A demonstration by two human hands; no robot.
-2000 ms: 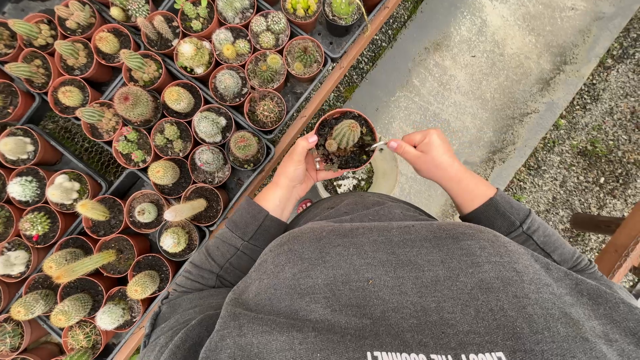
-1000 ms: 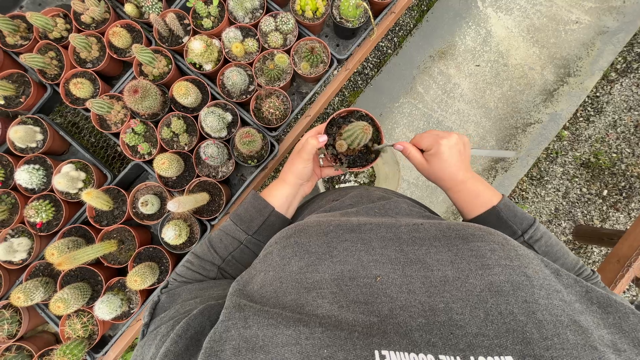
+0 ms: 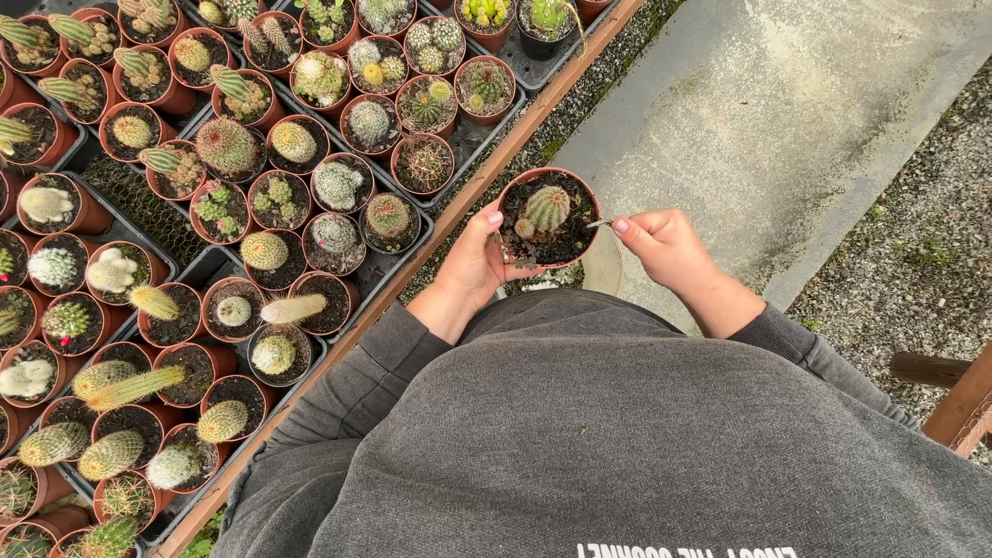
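My left hand (image 3: 474, 267) holds a round terracotta-coloured pot (image 3: 595, 203) by its left and lower side, thumb at the rim. In the pot a ribbed, spiny cactus (image 3: 548, 208) with a small offset at its lower left stands in dark soil (image 3: 570, 242). Between the thumb and fingers of my right hand (image 3: 659, 240) is a thin metal tool (image 3: 599, 223), its visible end at the pot's right rim; most of it is hidden in the hand, so its kind cannot be told.
To the left, black plastic trays (image 3: 372, 288) hold several potted cacti behind a wooden edge board (image 3: 465, 203). Below the held pot, a pale round container (image 3: 603, 267) is partly hidden. A concrete strip (image 3: 744, 116), gravel (image 3: 891, 263) and a wooden post (image 3: 961, 407) lie to the right.
A long pale part of the tool stuck out to the right of my right hand one second ago; now it does not show. My left hand still holds the pot.
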